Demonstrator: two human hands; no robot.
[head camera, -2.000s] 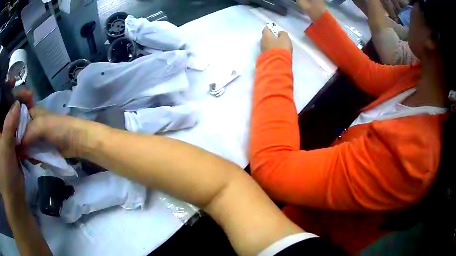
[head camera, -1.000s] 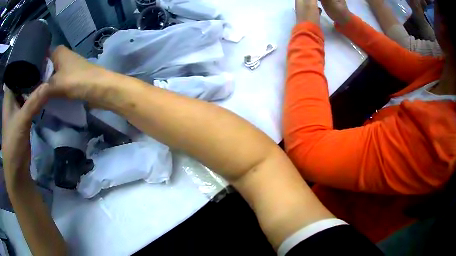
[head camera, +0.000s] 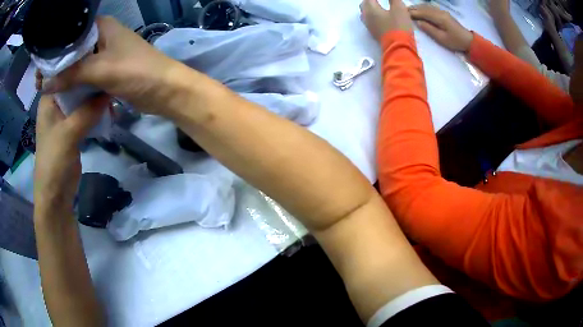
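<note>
A dark, glossy appliance, likely a hair dryer (head camera: 59, 24), is held up at the top left. A thin whitish sleeve (head camera: 75, 59) is gathered round it just below the dark barrel. My right hand (head camera: 121, 64) grips the sleeved part from the right. My left hand (head camera: 70, 124) holds the sleeved part from below; its fingers are partly hidden. On the table below lies another unit with its dark barrel (head camera: 101, 199) bare and its handle in a whitish sleeve (head camera: 176, 203). A bare dark handle (head camera: 148, 153) lies behind it.
Several sleeved units (head camera: 246, 54) lie behind my right forearm. A white coiled cable (head camera: 353, 73) lies on the white-covered table (head camera: 192, 268). Clear tape (head camera: 272, 220) is at the front edge. At right, a neighbour's orange sleeve (head camera: 409, 121) reaches over the table. Cartons stand at upper left.
Both hands have risen and moved right with the appliance. The dark barrel is now tilted and closer, with white sleeve showing round its lower edge. The neighbour's hands have shifted.
</note>
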